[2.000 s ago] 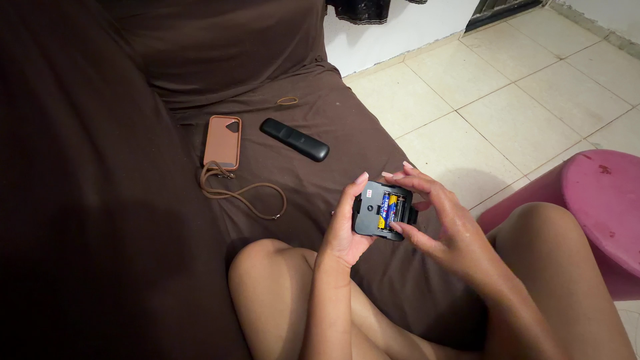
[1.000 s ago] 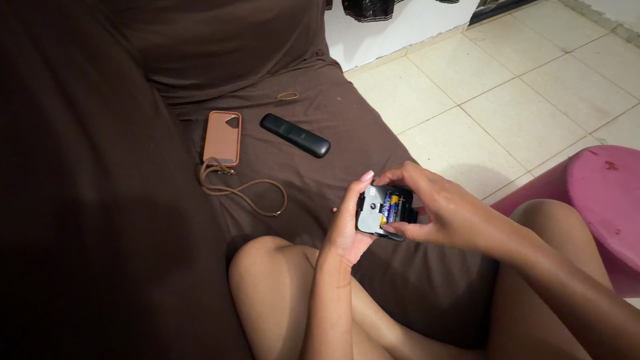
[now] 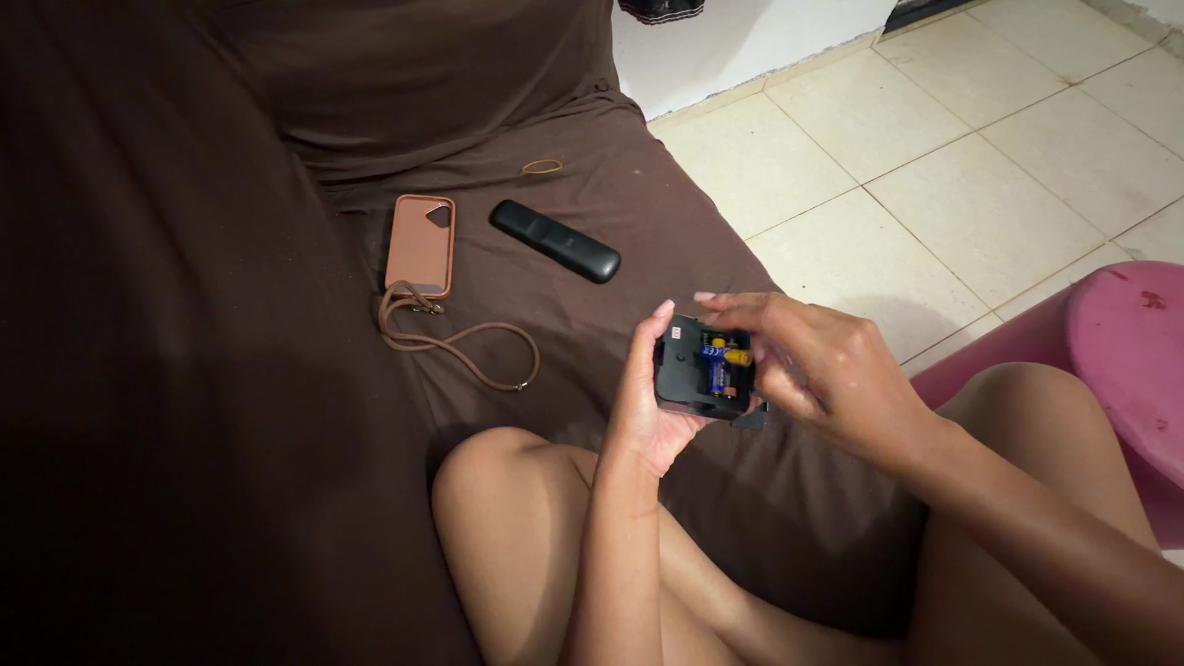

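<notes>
My left hand holds a small black plastic device, thumb along its left edge and palm below it. Its battery compartment faces up. One blue and yellow battery lies in the compartment, and another battery sits crosswise over it, its yellow end tilted out to the right. At the device's right side is my right hand, its fingers bent close to that yellow end; whether they grip it cannot be told. A black flap shows under the device's lower right corner.
On the brown cloth-covered sofa lie a phone in a brown case with a cord strap, a black remote control and a thin elastic band. A pink plastic stool stands at the right on the tiled floor.
One battery, lying alongside the other in the compartment two seconds ago, now sits crosswise and tilted. My right hand's fingers have moved off the compartment toward the device's right side.
</notes>
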